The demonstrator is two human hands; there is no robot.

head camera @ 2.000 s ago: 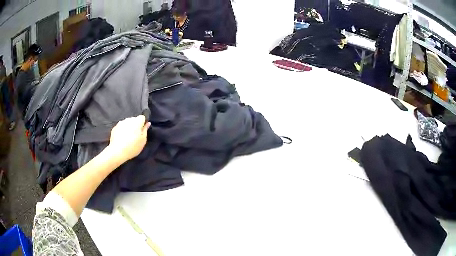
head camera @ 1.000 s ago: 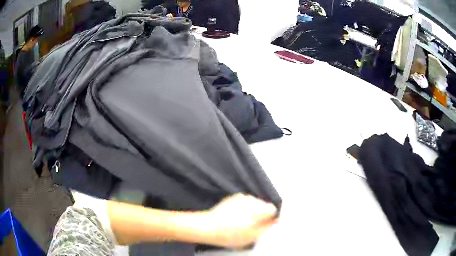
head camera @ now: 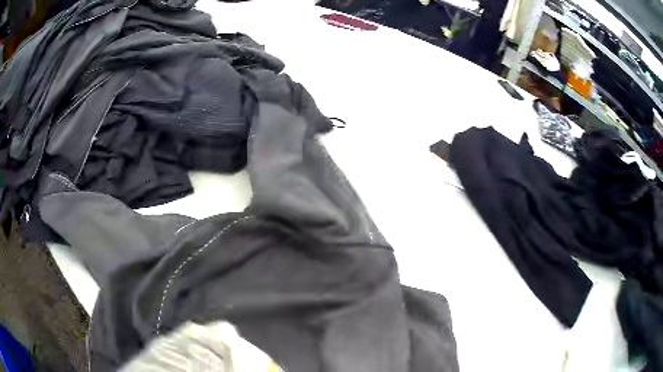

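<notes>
A charcoal-grey garment (head camera: 291, 283) lies spread over the near side of the table, with dashed pale-yellow seam lines curving across it. One narrow part reaches left and another reaches up against the heap. My left arm shows only as a pale lace sleeve (head camera: 185, 352) at the bottom edge, over the garment. My left hand is cut off below the picture, so its hold cannot be seen. My right hand is out of the picture.
A heap of grey garments (head camera: 189, 102) with pale zip lines and a small black loop stands at the upper left. Black garments (head camera: 509, 196) lie at the right, near a clear speckled bag (head camera: 556, 127). A loaded shelf (head camera: 574, 73) stands behind. A blue object (head camera: 13, 352) shows at the lower left.
The grey garment has come off the heap and now lies spread toward the near edge. My left hand, earlier gripping and pulling it, has left the picture at the bottom. The view has shifted.
</notes>
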